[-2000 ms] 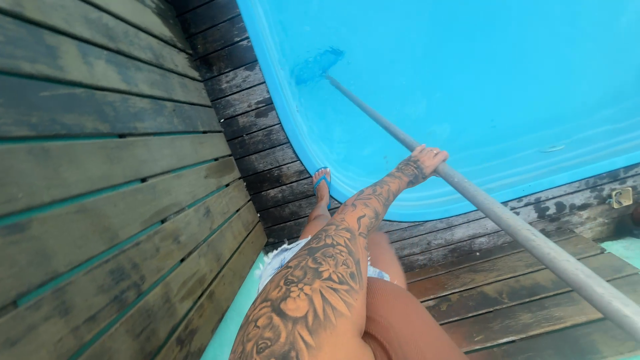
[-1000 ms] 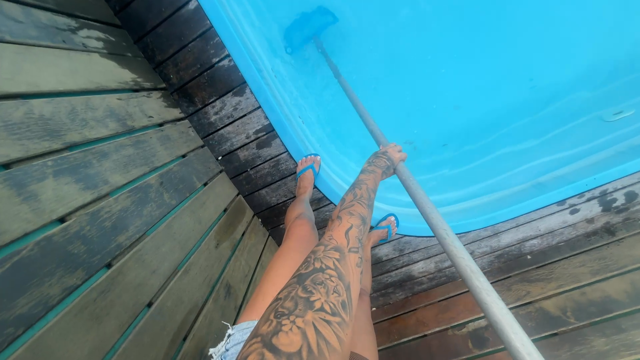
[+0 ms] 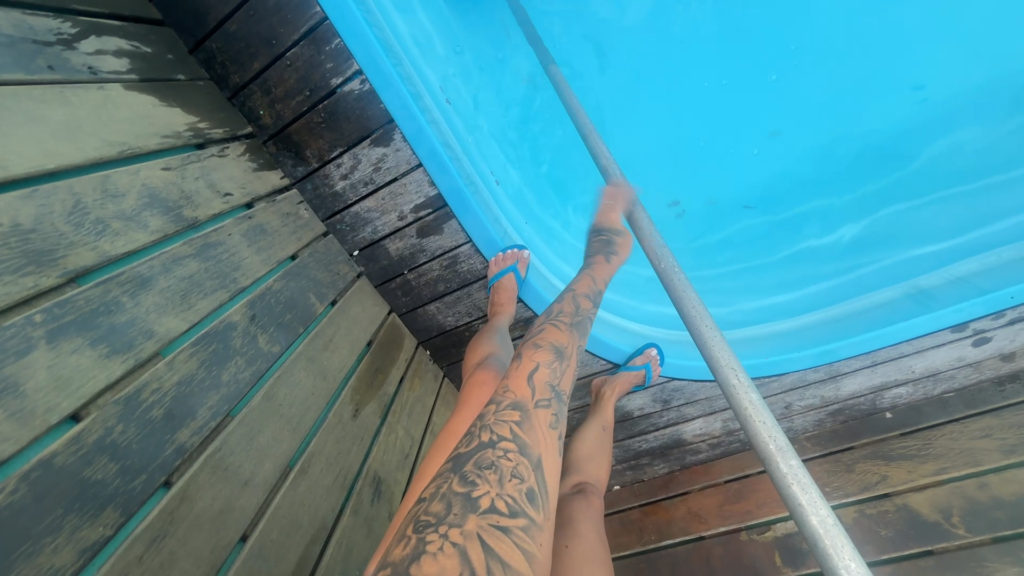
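Note:
My tattooed left arm reaches forward over the pool, and my left hand [image 3: 614,206], blurred by motion, is on a long grey metal pole [image 3: 704,320], fingers wrapped around it. From the lower right the pole slants up into the blue water [image 3: 800,136] of the pool. Its far end runs toward the top edge, where the head is mostly cut off. My right hand is out of view. Both my feet, in blue flip-flops, stand at the pool's rim [image 3: 472,216], the left foot [image 3: 504,276] farther forward than the right foot [image 3: 636,370].
Weathered wooden decking [image 3: 400,192] borders the pool, with wet patches on its boards. At the left rises a surface of broad greenish-grey slats [image 3: 200,360] with gaps between them. Brown boards [image 3: 720,512] lie at the lower right, beneath the pole.
The submerged blue head of the pole, seen in both earlier frames, has moved to or past the top edge. My left hand stays on the pole. The view has shifted somewhat.

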